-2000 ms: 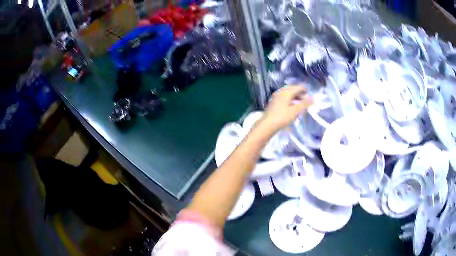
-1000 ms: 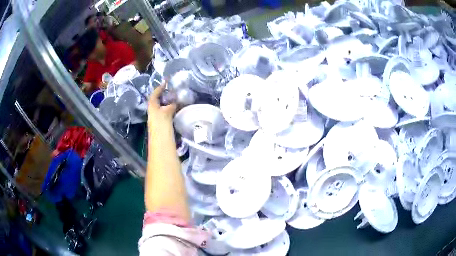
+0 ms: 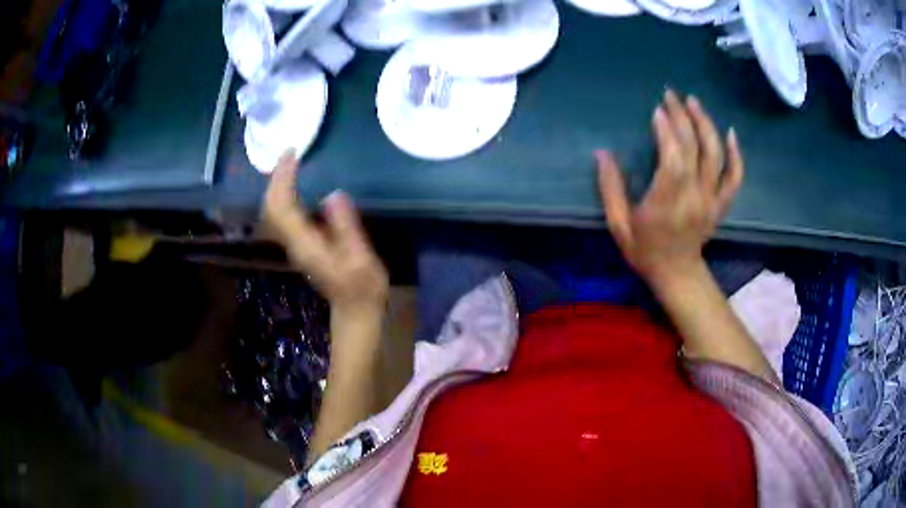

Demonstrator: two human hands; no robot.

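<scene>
White round bases lie on the green bench mat (image 3: 556,139). One base (image 3: 447,109) lies flat near the middle, partly under another. A smaller-looking base (image 3: 286,117) lies tilted at the left, near the bench edge. My left hand (image 3: 326,238) is over the bench edge just below that base, slightly blurred, thumb and fingers apart, holding nothing visible. Its index fingertip is at the base's lower rim; contact is unclear. My right hand (image 3: 676,184) is palm down with fingers spread over the mat at right of the middle, holding nothing.
More white bases (image 3: 773,45) are piled at the upper right. Below the bench edge are dark shiny bagged parts (image 3: 273,347) in a brown carton (image 3: 397,342) at left, and a blue crate (image 3: 820,332) with white corded parts (image 3: 879,397) at lower right. Dark parts lie upper left.
The view has swung down to the bench edge and my body. My left hand has come back from the pile to the edge. My right hand has come into view.
</scene>
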